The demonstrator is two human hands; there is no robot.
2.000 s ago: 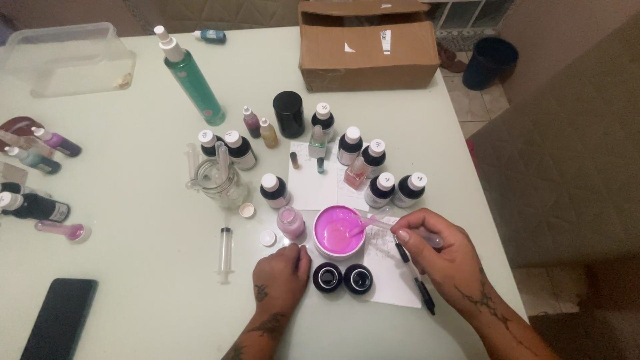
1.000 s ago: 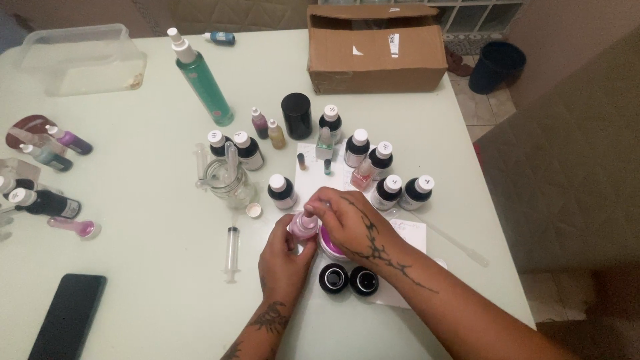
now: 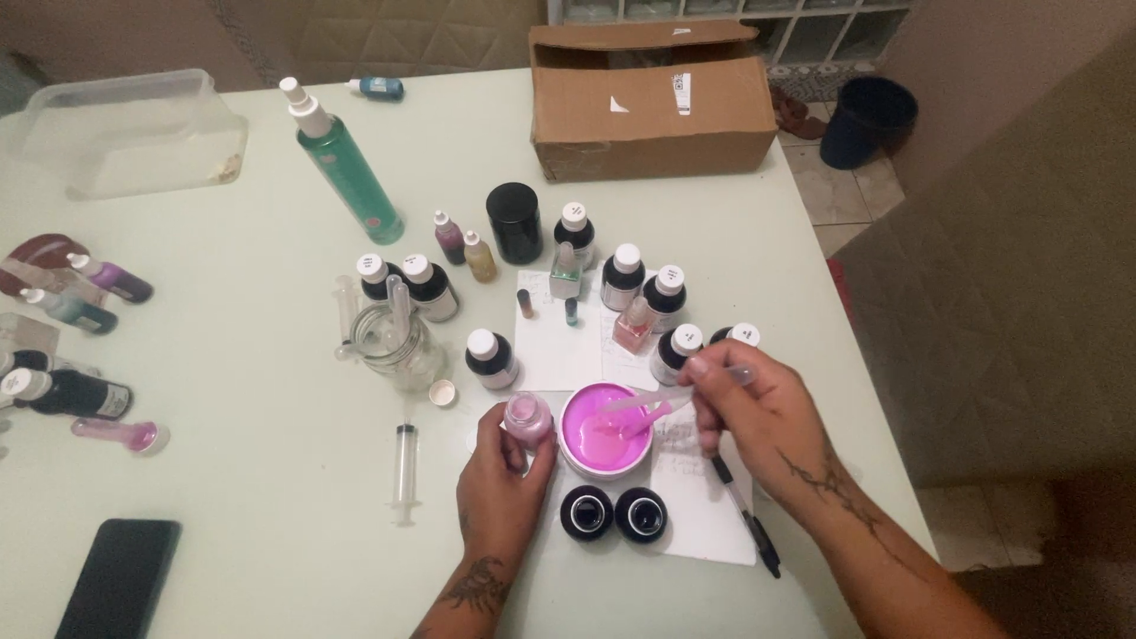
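My left hand [image 3: 506,484] is closed around a small glass bottle of pink liquid [image 3: 527,417], uncapped and upright on the table. Just right of it stands a round white tub of bright pink liquid [image 3: 596,439], with a pink stirring tool resting in it. My right hand [image 3: 754,399] pinches a clear plastic pipette [image 3: 652,398], its tip over the tub. Two open black bottles [image 3: 587,513] stand below the tub. A black pen [image 3: 745,519] lies on a written paper [image 3: 701,497] under my right wrist. A small white cap [image 3: 443,393] lies left of the bottle.
Several dark bottles with white caps [image 3: 624,275] stand beyond the tub, near a black jar [image 3: 514,222]. At left are a glass jar with pipettes [image 3: 399,351], a syringe [image 3: 405,470] and a phone [image 3: 120,577]. A green spray bottle [image 3: 351,182] and a cardboard box [image 3: 652,115] stand farther back.
My right hand has moved right, away from the pink bottle, and now holds the pipette over the tub. My left hand still holds the bottle, which it was not holding upright and apart two seconds ago.
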